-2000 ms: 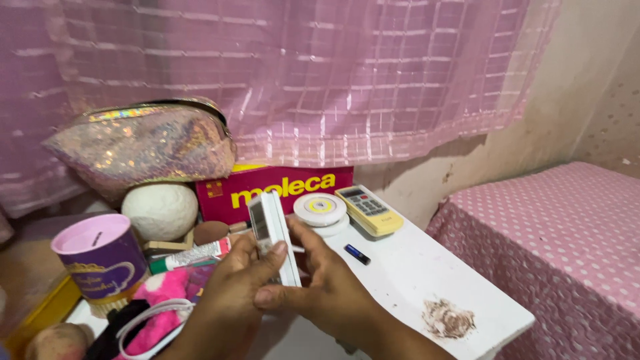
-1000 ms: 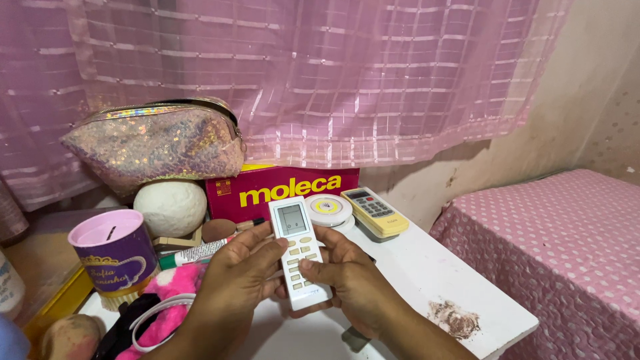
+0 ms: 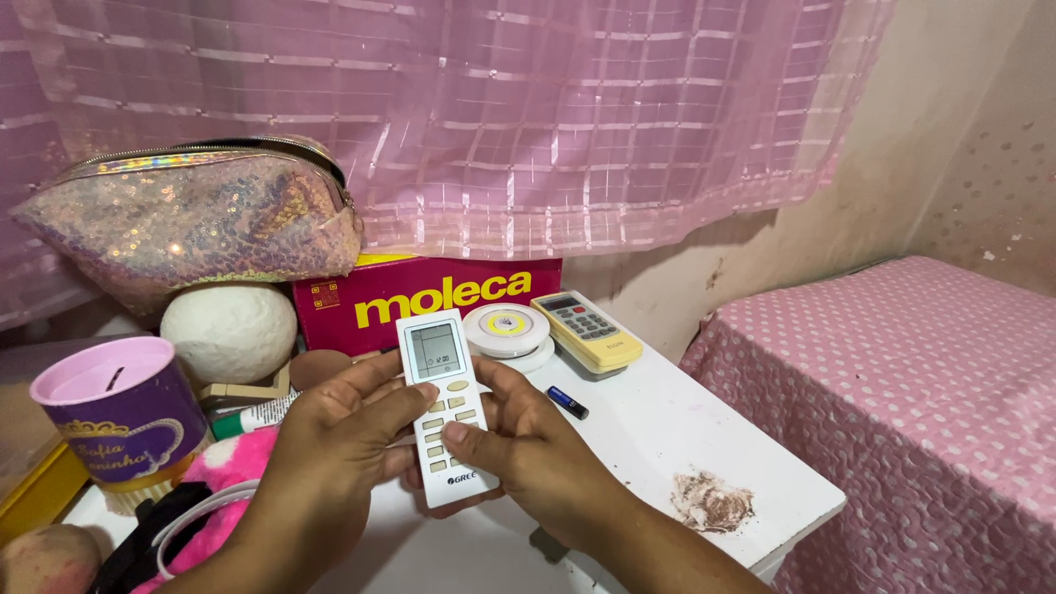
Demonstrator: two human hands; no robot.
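Observation:
A white Gree air-conditioner remote control point(image 3: 448, 408) faces up toward me above the white table, its display lit with segments. My left hand point(image 3: 346, 437) grips its left edge, thumb near the upper buttons. My right hand point(image 3: 528, 445) holds the right edge, thumb on the lower buttons. Just right of the hands a blue battery point(image 3: 568, 402) lies on the table. Behind it rests a yellowish remote control point(image 3: 587, 330), next to a round white case point(image 3: 506, 330). A small dark piece point(image 3: 549, 546) lies partly hidden under my right forearm.
A maroon shoe box point(image 3: 429, 297) stands at the back, with a sequined pouch point(image 3: 198, 214) and a white ball-like object point(image 3: 229, 332) beside it. At left are a purple coin tin point(image 3: 124, 421), a tube point(image 3: 256, 415) and pink plush point(image 3: 223, 470). A brownish smudge point(image 3: 712, 501) marks the table's right part.
The remote control was edge-on between my hands at first; its front now faces me. Its display, with no digits discernible one second ago, now shows them. Both hands keep hold of it.

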